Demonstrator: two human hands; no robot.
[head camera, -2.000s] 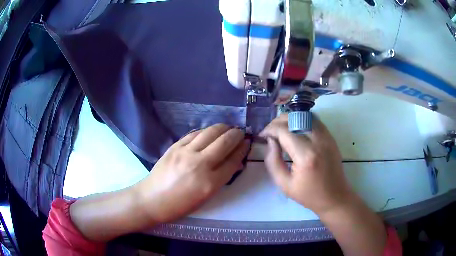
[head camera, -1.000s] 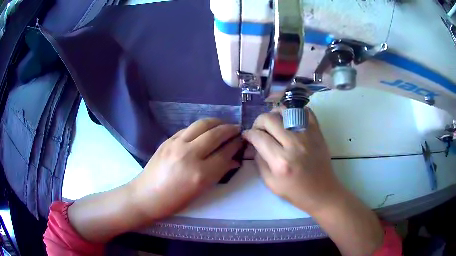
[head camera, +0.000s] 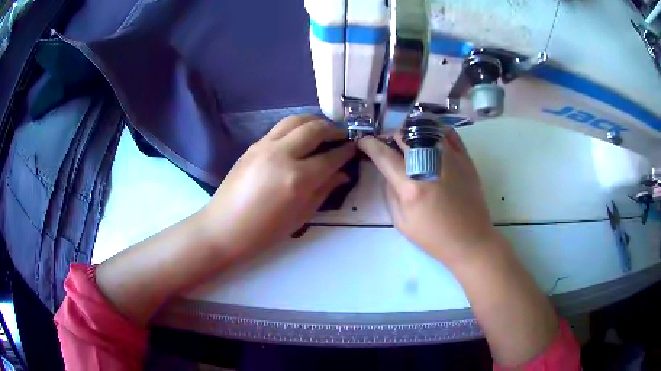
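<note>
The dark purple-navy garment panel (head camera: 246, 65) lies left of and under the sewing machine head, with a greyer, finely lined strip (head camera: 264, 119) along its near part. My left hand (head camera: 279, 181) lies on the cloth's near edge, fingertips close to the presser foot (head camera: 357, 129). A nearly black piece of cloth (head camera: 339, 194) shows below its fingers. My right hand (head camera: 435, 196) is just right of the foot, its index fingertip at the cloth edge, touching or nearly touching my left fingers. Its other fingers are partly hidden behind the ribbed tension dial (head camera: 422, 161). The needle point cannot be made out.
The white machine head (head camera: 507, 80) with blue stripe fills the upper right. Blue-handled snips (head camera: 621, 243) lie at right on the white table (head camera: 362, 272). Stacked cut pieces (head camera: 54, 196) hang at left. A measuring tape strip (head camera: 304, 330) runs along the front edge.
Both hands and the cloth's near edge have moved forward, up to the presser foot. Less of the lined strip shows. The machine's place in the picture has shifted slightly left.
</note>
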